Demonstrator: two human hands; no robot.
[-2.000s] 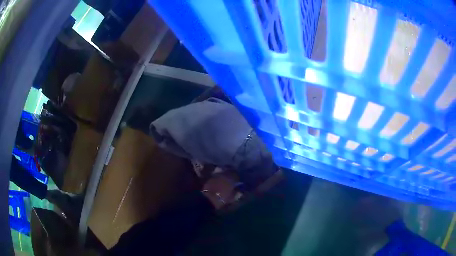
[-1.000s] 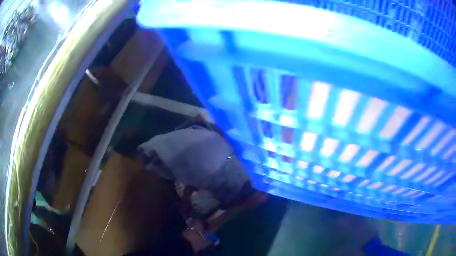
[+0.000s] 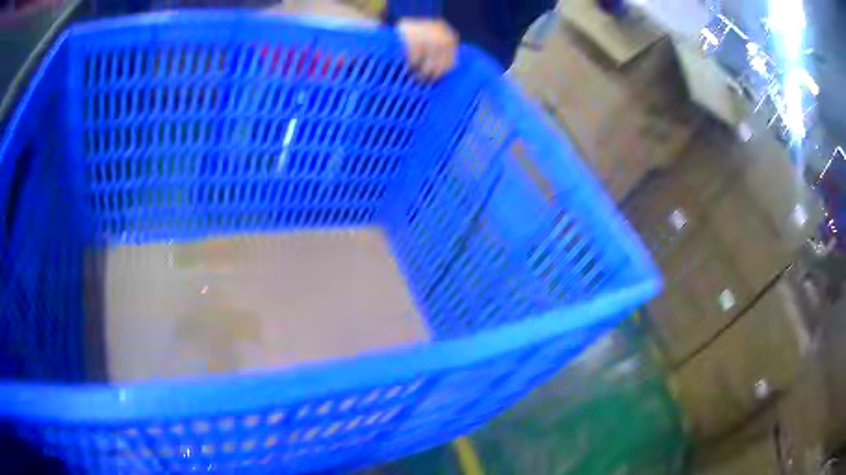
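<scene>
A large blue slotted plastic crate [image 3: 547, 329] fills most of the view, tilted, with its open top towards me. A flat piece of brown cardboard [image 3: 278, 306] lies in its bottom. A bare hand [image 3: 429, 48] has its fingers over the crate's far rim, near the far right corner. Its arm is mostly hidden or cut off by the top edge, so I cannot tell whether it is my right hand or another person's. My left hand is not in view. The picture is blurred by motion.
Brown cardboard cartons [image 3: 733, 288] with small white labels are stacked to the right of the crate. Green floor [image 3: 594, 408] with a yellow line [image 3: 469, 455] shows below the crate. Bright lights show at the upper right.
The crate has swung from the upper right to the centre and left, and its inside now shows. The view has turned away from the grey cloth and the framed shelf. A hand on the rim now shows.
</scene>
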